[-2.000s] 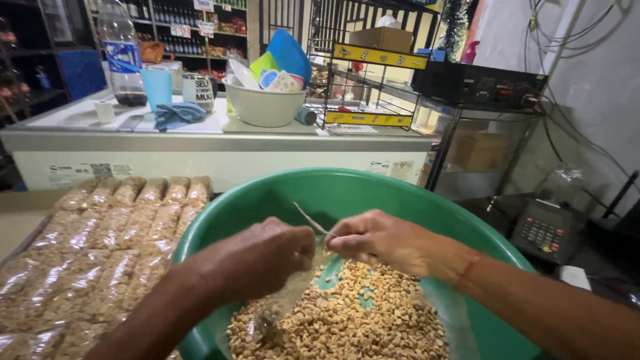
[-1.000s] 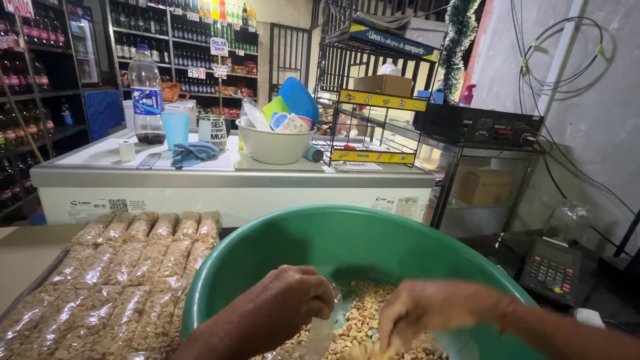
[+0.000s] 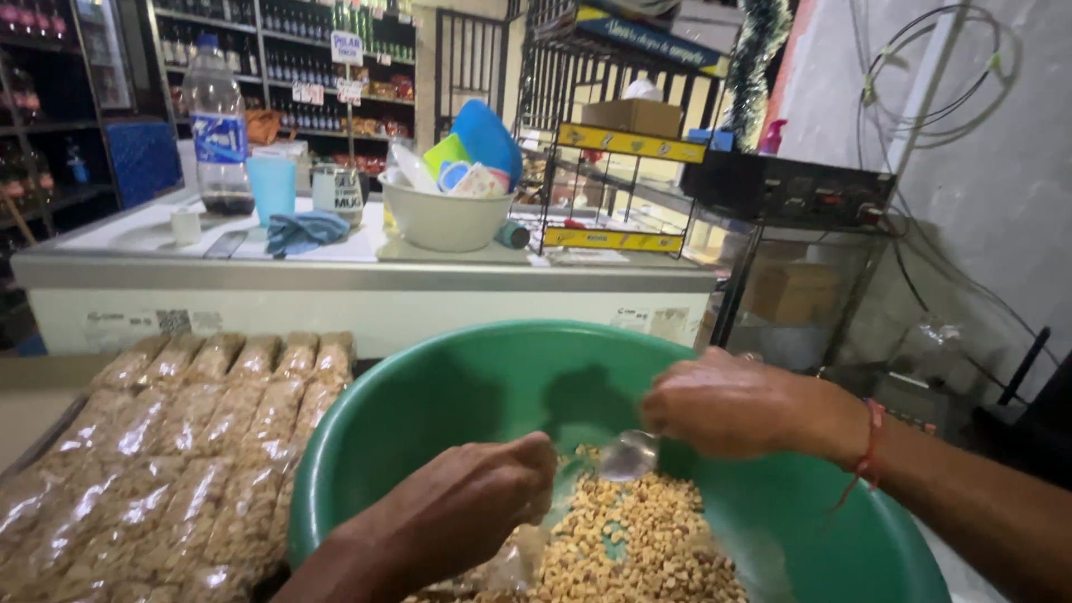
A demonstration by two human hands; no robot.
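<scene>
A large green plastic basin holds a heap of loose shelled peanuts. My left hand, its fingers pinched together, holds a clear plastic bag over the near left part of the heap; peanuts seem to be in the bag. Above the basin's right side, my right hand grips a metal spoon whose bowl hangs just over the far edge of the peanuts. Its handle is hidden by my fingers. Left of the basin, filled clear bags of peanuts lie in close rows.
Behind the basin stands a white chest freezer with a bottle, a blue cup, a mug, a blue cloth, a bowl of plasticware and a wire rack on top. A glass case is at the right.
My right hand has risen from low in the basin to its right side, and the spoon now shows. Two seconds ago both hands were close together at the bag.
</scene>
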